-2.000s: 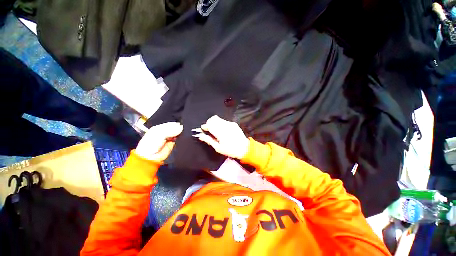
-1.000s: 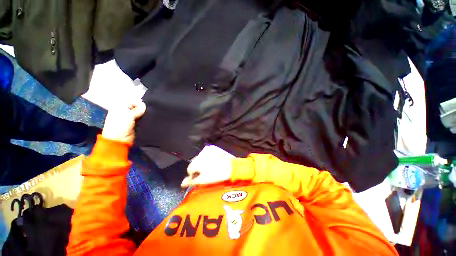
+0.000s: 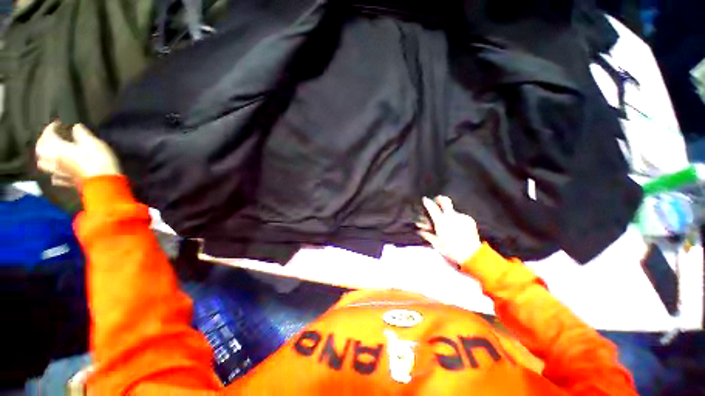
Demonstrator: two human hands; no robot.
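Note:
A large black jacket point(image 3: 348, 139) lies spread open on the white-topped table point(image 3: 587, 290), its shiny lining facing up and its hem towards me. A small white care label point(image 3: 531, 189) shows on the lining at right. My left hand point(image 3: 76, 155) is at the far left beside the jacket's edge, fingers curled; whether it holds cloth is unclear. My right hand point(image 3: 450, 230) is at the hem, right of centre, fingers bent over the edge. A small thing may be between its fingers, but it is too blurred to tell.
Olive-brown jackets point(image 3: 66, 69) are piled at the upper left. A clear bottle with a green part point(image 3: 669, 205) and a flat black rectangle point(image 3: 659, 271) lie at the right table side. A blue crate point(image 3: 224, 332) stands below the table's front edge. Blue cloth point(image 3: 39, 236) shows at left.
The jacket front has been opened out, so more lining and the hem show. My left hand has moved up and left; my right hand has moved right, from my body to the hem.

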